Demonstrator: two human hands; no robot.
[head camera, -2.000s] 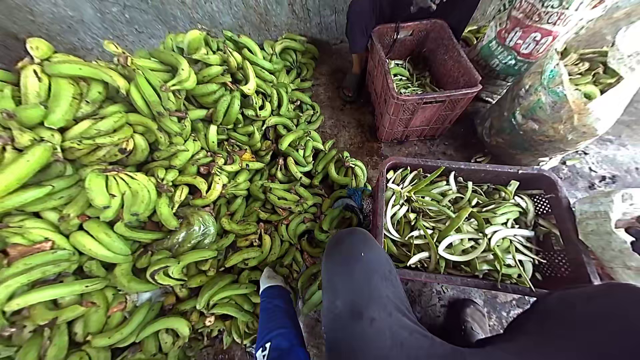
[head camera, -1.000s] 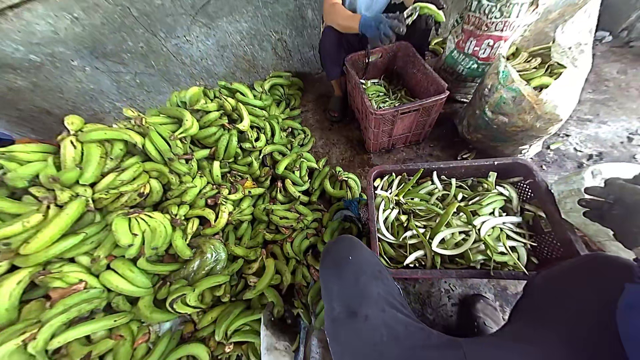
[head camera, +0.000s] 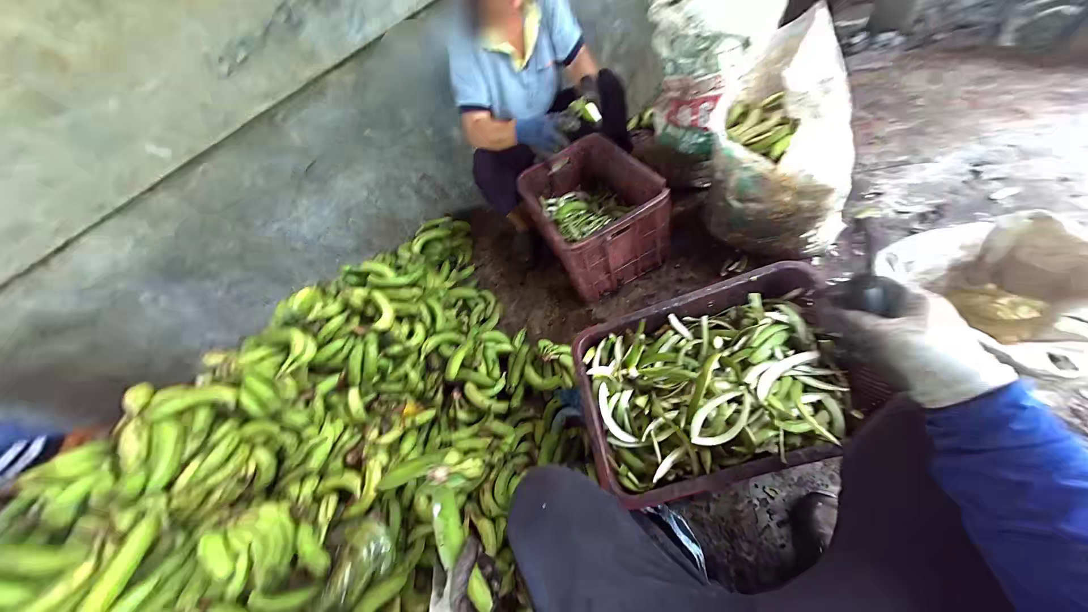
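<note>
At the bottom centre, my left hand (head camera: 460, 580), in a white and grey glove, holds a bunch of green bananas or plantains (head camera: 445, 520) over the near part of the large green banana pile (head camera: 340, 425). My right hand (head camera: 905, 336), in a similar glove below a blue sleeve, is closed round a small dark-handled tool (head camera: 875, 293) at the right end of the dark red plastic crate (head camera: 714, 491); a thin dark part points up and is blurred, so its kind is unclear. Green and white peel strips (head camera: 722, 399) lie in that crate.
Beyond, a co-worker (head camera: 514, 93) with blue gloves handles a green piece over a second red crate (head camera: 620, 255) holding peels. Filled woven sacks (head camera: 773, 200) stand beside it, and an open pale sack (head camera: 1003, 263) lies at right. Another person's arm (head camera: 34, 450) shows at far left.
My left hand now has a green bunch in it. My right hand has moved in from the right edge to the near crate's end. The view has tilted up, showing more wall and co-worker.
</note>
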